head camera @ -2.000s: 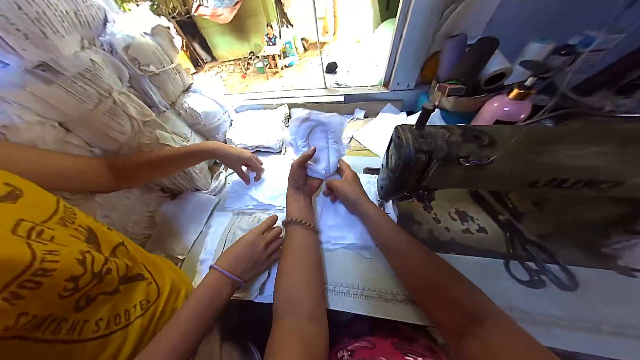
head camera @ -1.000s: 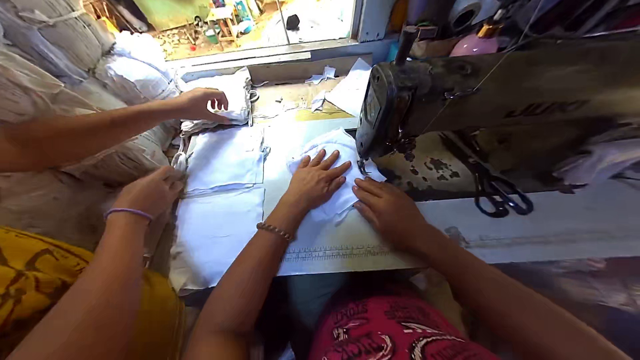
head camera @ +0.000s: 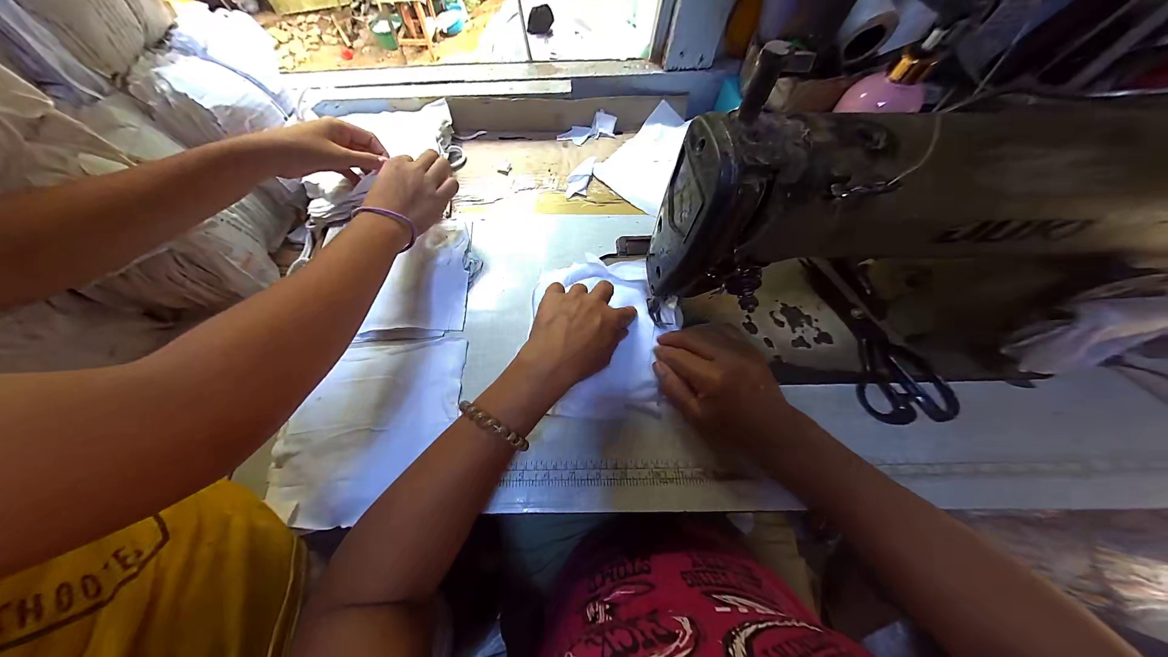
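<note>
A white cloth piece point(head camera: 607, 374) lies on the table with its right edge at the presser foot point(head camera: 657, 310) of a Juki sewing machine point(head camera: 876, 192). My left hand point(head camera: 579, 328), with a beaded bracelet at the wrist, rests flat on this cloth, fingers slightly spread. My right hand point(head camera: 716, 374) pinches the cloth's right edge between thumb and fingers, just in front of the presser foot. Flat stacks of white cloth point(head camera: 374, 420) lie to the left of my left hand. The needle itself is too small to make out.
A co-worker's two hands point(head camera: 411, 187) are at a cloth pile at the back left. Black-handled scissors point(head camera: 903, 383) lie right of my right hand. White scraps point(head camera: 648, 155) lie behind the machine head. Large cloth bundles point(head camera: 137, 210) stand at the left. A ruler strip point(head camera: 602, 474) runs along the front.
Two seconds ago both my hands held the white cloth up left of the machine; now it lies at the presser foot. The co-worker's hands have come together over the back pile.
</note>
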